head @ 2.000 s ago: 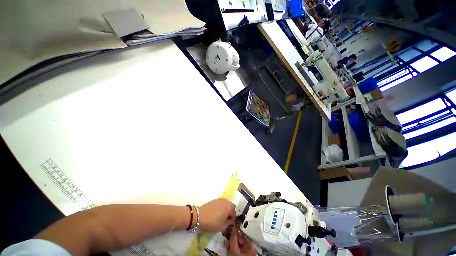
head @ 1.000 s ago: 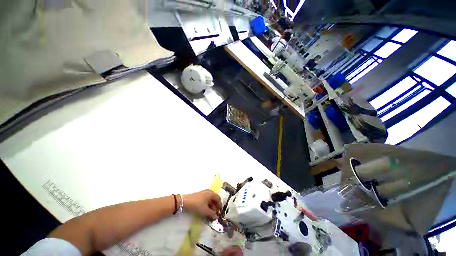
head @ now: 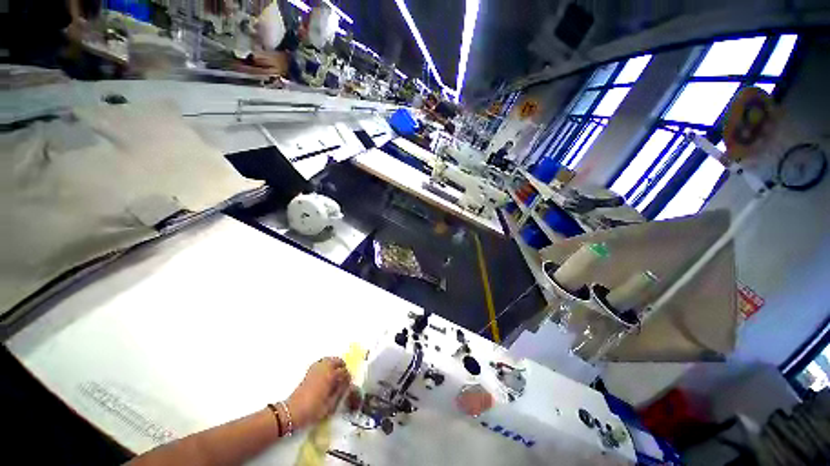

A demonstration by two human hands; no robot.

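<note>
My left hand (head: 320, 390) is at the left end of the white sewing machine (head: 555, 414), its fingers curled in beside the dark and metal needle-area parts (head: 387, 410). Whether it holds anything is too blurred to tell. A yellow tape strip (head: 314, 446) runs across the white table (head: 173, 319), passing under or beside my left hand. My right hand cannot be made out. A blurred reddish round patch shows on the machine head, and I cannot tell what it is.
A stack of beige cut panels (head: 109, 182) lies beyond the table at the left. Two pale thread cones (head: 582, 267) with green tips stand at the right, before a beige panel (head: 696, 300). Beyond the table edge are a white round device (head: 313, 214), a patterned tray (head: 400, 262) and other machines.
The view has tilted up and swung right, showing more machine, windows and ceiling lights. My left hand stays by the needle area. My right hand, by the foot earlier, no longer shows clearly.
</note>
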